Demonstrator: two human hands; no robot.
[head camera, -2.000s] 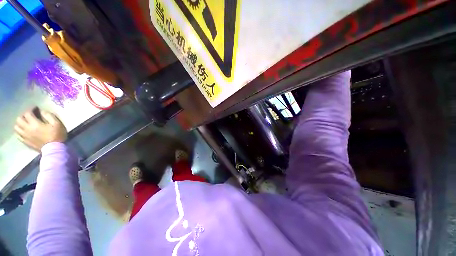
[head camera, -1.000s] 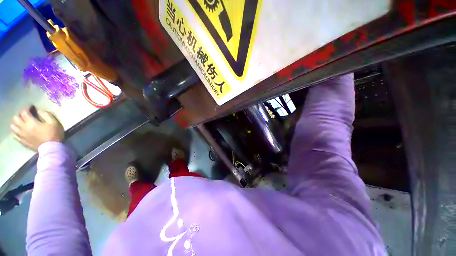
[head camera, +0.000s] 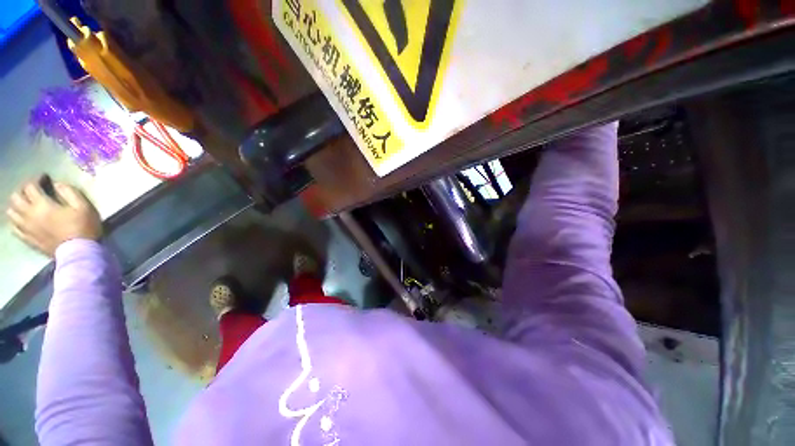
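The red-framed safety door (head camera: 558, 109) with its white and yellow warning label crosses the top. My right sleeve reaches up behind its lower edge into the dark mould area (head camera: 662, 226); the hand itself is hidden. A shiny tie bar (head camera: 455, 218) shows left of that arm. My left hand (head camera: 54, 216) rests on the pale table (head camera: 17, 266) at the far left, holding nothing that I can make out. A small dark spot shows by its fingers; I cannot tell what it is.
On the table, a spiky pile of purple runners (head camera: 78, 129) lies beside red-orange scissor handles (head camera: 159, 148). Yellow-orange grips (head camera: 118, 74) hang near them. A blue bin edge (head camera: 19, 24) is at the top left. A black bar (head camera: 292, 144) juts out by the door corner.
The view has shifted slightly, so the table, runners and scissors sit a little further left. My left hand stays on the table and my right arm stays behind the door.
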